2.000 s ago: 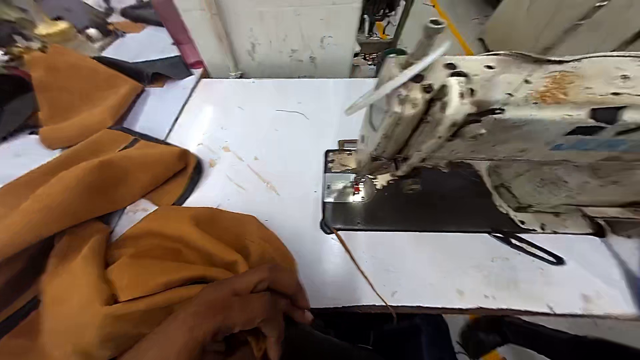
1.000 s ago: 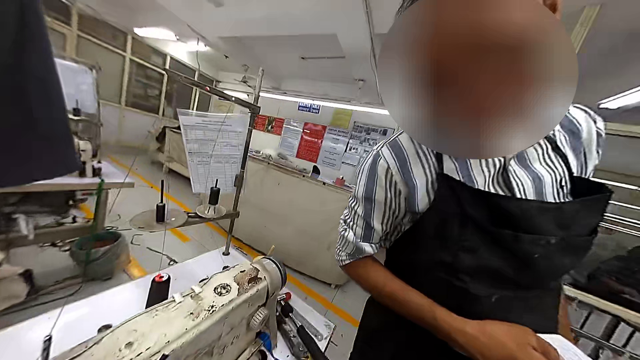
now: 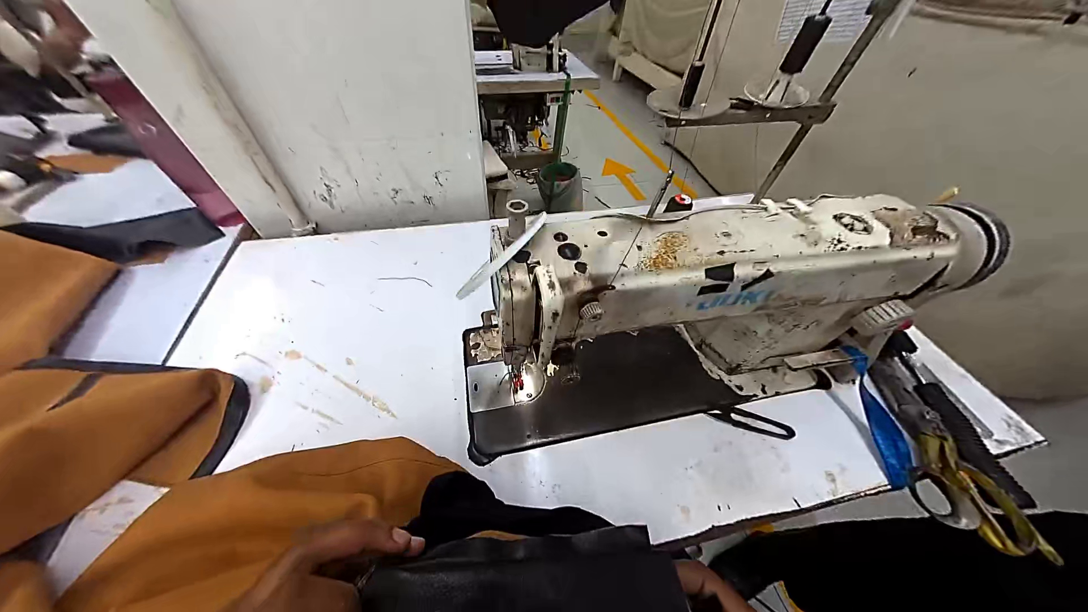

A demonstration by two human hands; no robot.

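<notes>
My left hand grips the left end of a black leather-like piece at the bottom of the view, thumb on top. My right hand, mostly hidden behind the piece, holds its right end. Tan fabric with black fabric lies beside and under my left hand. Beyond the hands stands a worn Juki sewing machine; its needle area is lit, and no fabric shows under it.
More tan fabric with dark edging lies at the left. Scissors, a blue strap and dark tools are at the table's right end. Thread cones stand behind the machine. A white partition rises beyond the white tabletop.
The view has swung from a person in a black apron back down to the machine. Two seconds ago one hand lay on the tan fabric; now both hands hold the black piece.
</notes>
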